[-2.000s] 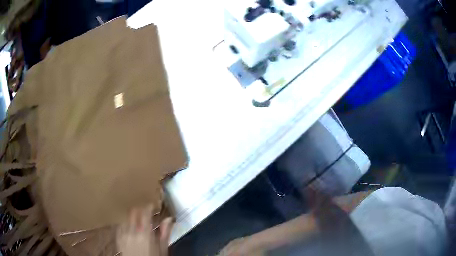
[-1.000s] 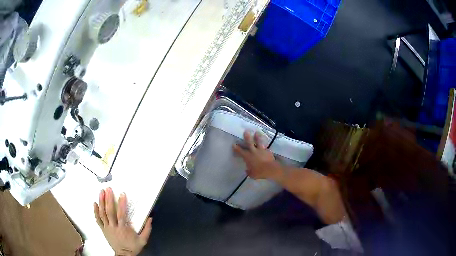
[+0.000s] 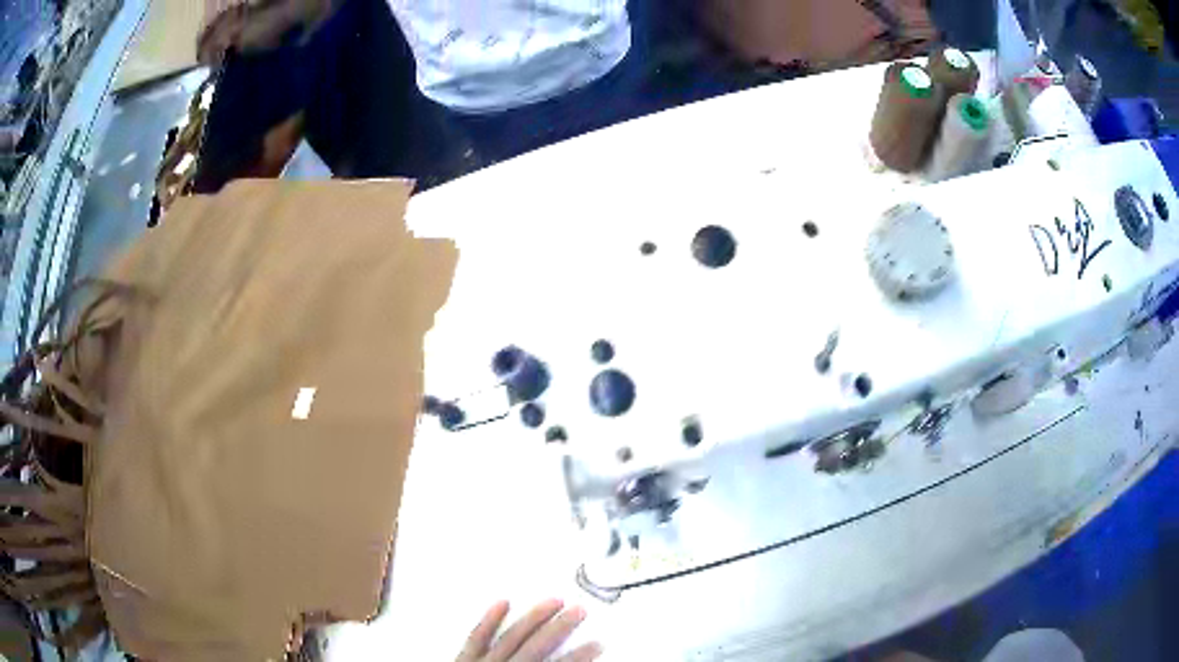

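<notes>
My left hand lies at the bottom edge, partly cut off, fingers apart on the white table below the sewing machine's needle end. It holds nothing. My right hand is not in view; a pale sleeve-like patch shows at the bottom right edge. The white machine head spans the middle and right, with a large pale dial and dark knobs. A stack of tan-brown bag panels lies on the left, with a small white label on top. Narrow brown straps hang out at its left side.
Brown thread cones and a pale cone stand behind the machine at upper right. Across the table are a person's white garment and a hand at upper left. Something blue lies below the table at the right.
The view has swung from the floor and grey stool back to the machine and panels. My right hand, earlier on the stool, is out of view. My left hand remains on the table.
</notes>
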